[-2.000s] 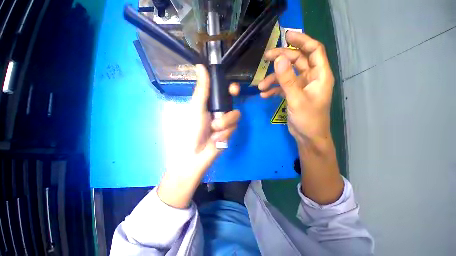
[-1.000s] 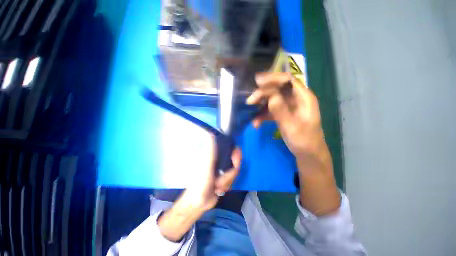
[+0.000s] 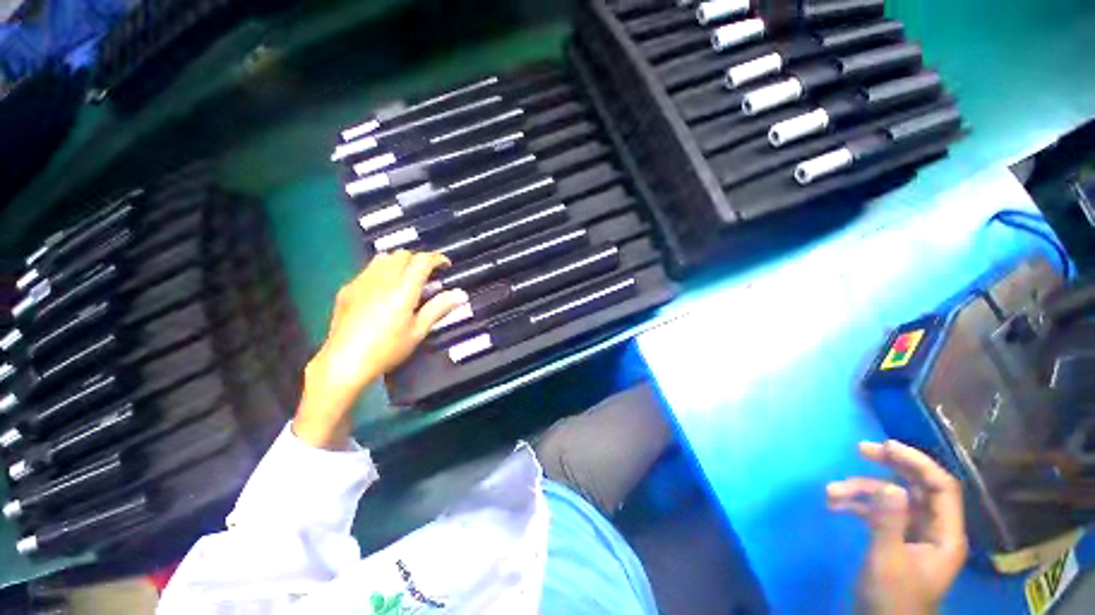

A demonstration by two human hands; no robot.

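Note:
A black ribbed tray (image 3: 540, 366) holds a row of slim black tripod bodies with silver ends pointing left. My left hand (image 3: 372, 318) is over the tray's left side, with thumb and fingers around the silver end of one tripod body (image 3: 558, 270) near the front of the row. That body lies in the row, its legs folded. Another tripod body (image 3: 582, 303) lies in front of it. My right hand (image 3: 907, 529) is empty, fingers apart and curled, over the blue table at the lower right, cut off by the bottom edge.
A higher black tray (image 3: 672, 144) with more sticks stands behind on the green bench. Another loaded tray (image 3: 228, 421) is at far left. The blue machine table (image 3: 745, 408) is at right, bearing the dark machine base (image 3: 961, 415) with yellow labels. A cable loops behind it.
The view has turned left from the machine to the trays. My left hand has moved from the machine table to the tray. The spread legs are no longer seen. My right hand is off the tripod.

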